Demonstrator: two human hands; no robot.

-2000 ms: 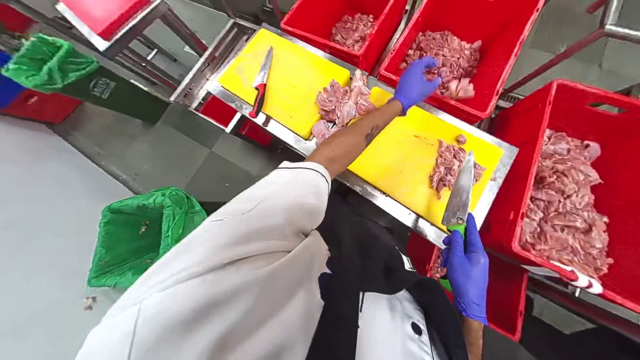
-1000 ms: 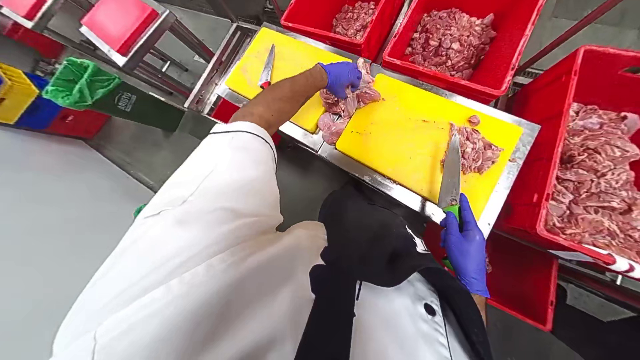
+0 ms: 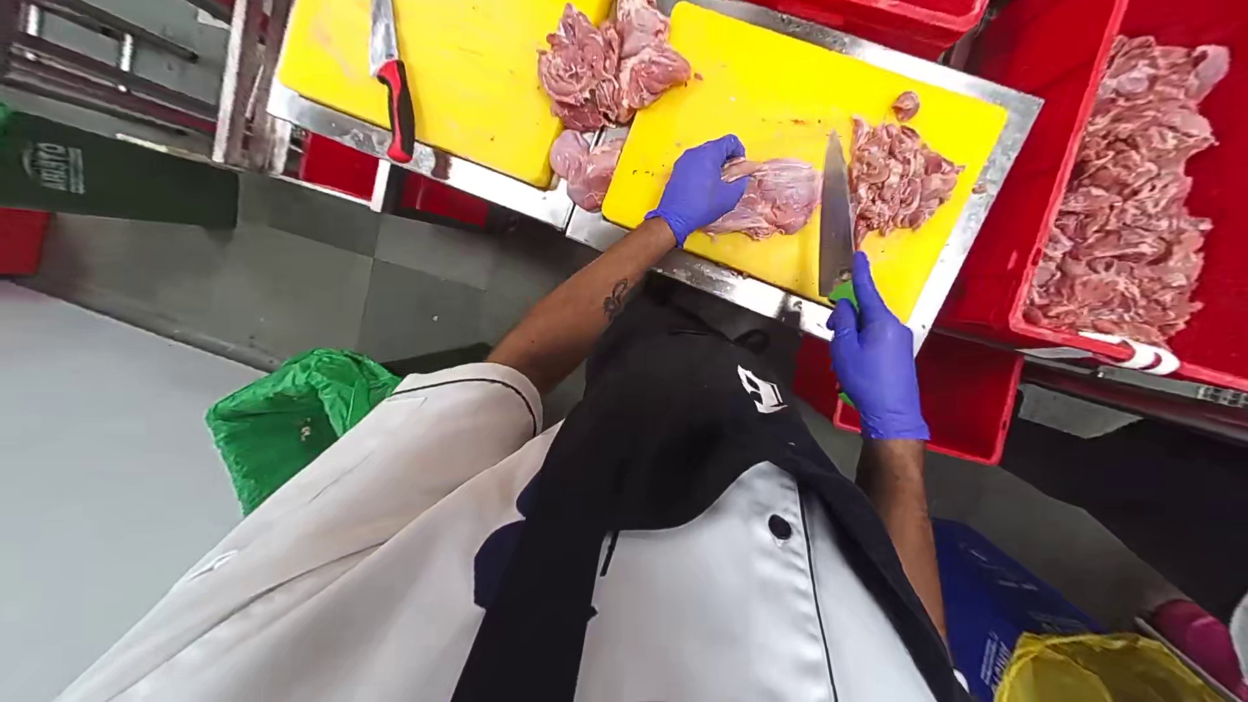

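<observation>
My left hand (image 3: 700, 187), in a blue glove, grips the left end of a piece of raw meat (image 3: 775, 199) lying on the right yellow cutting board (image 3: 751, 88). My right hand (image 3: 876, 356), gloved too, is closed on the green handle of a kitchen knife (image 3: 836, 219). The blade points away from me, between that piece and a pile of cut meat (image 3: 899, 180). Larger pieces of raw meat (image 3: 604, 63) lie across the gap between the boards. A red-and-black-handled knife (image 3: 394, 88) rests on the left yellow cutting board (image 3: 478, 78).
Right of the metal table (image 3: 1019, 107) stands a red crate (image 3: 1063, 185) with much cut meat. Another red crate (image 3: 907, 12) is at the table's far edge. Below are a green-lined bin (image 3: 283, 409) at left and a yellow bag (image 3: 1092, 673) at lower right.
My left hand has moved from the meat between the boards to the right board, where a larger piece now lies beside the knife. The right hand keeps hold of the knife. The view has shifted.
</observation>
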